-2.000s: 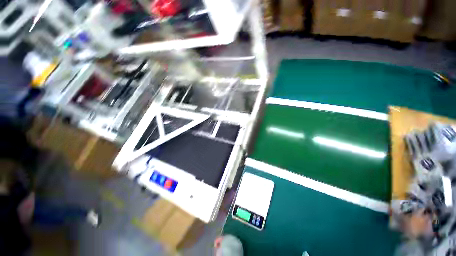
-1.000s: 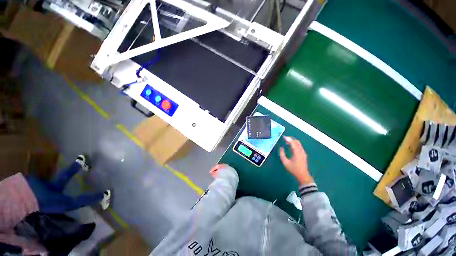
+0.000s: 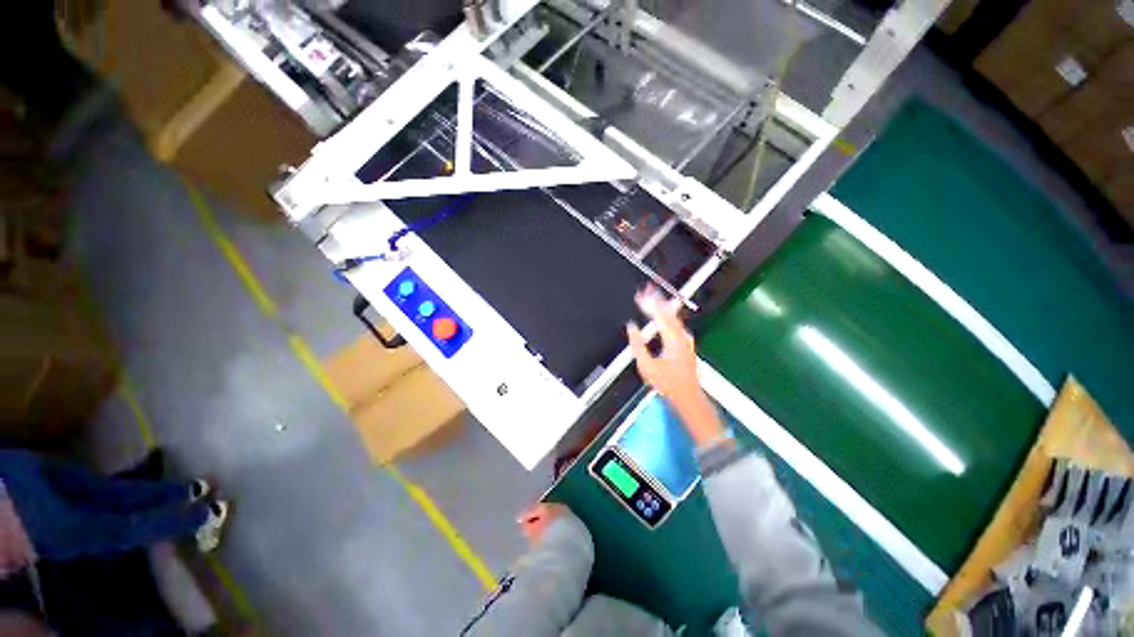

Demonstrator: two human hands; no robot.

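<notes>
The bench scale lies on the green worktable beside the belt; its display is lit green and no box shows on its pale blue plate. My right hand is raised past the scale, over the corner between the machine's black bed and the belt. Its fingers are spread and no box shows in it. My left hand is low at the table's near left edge, small and partly covered by the sleeve; its fingers are not clear.
The white machine with its blue control panel stands to the left. The green belt runs to the right. Small boxes are piled by a wooden board at right. Cartons and a person's legs are on the left.
The dark box has left the scale plate. My right hand has moved from right of the scale up and left toward the machine bed. The view has shifted, and my left hand remains by the table edge.
</notes>
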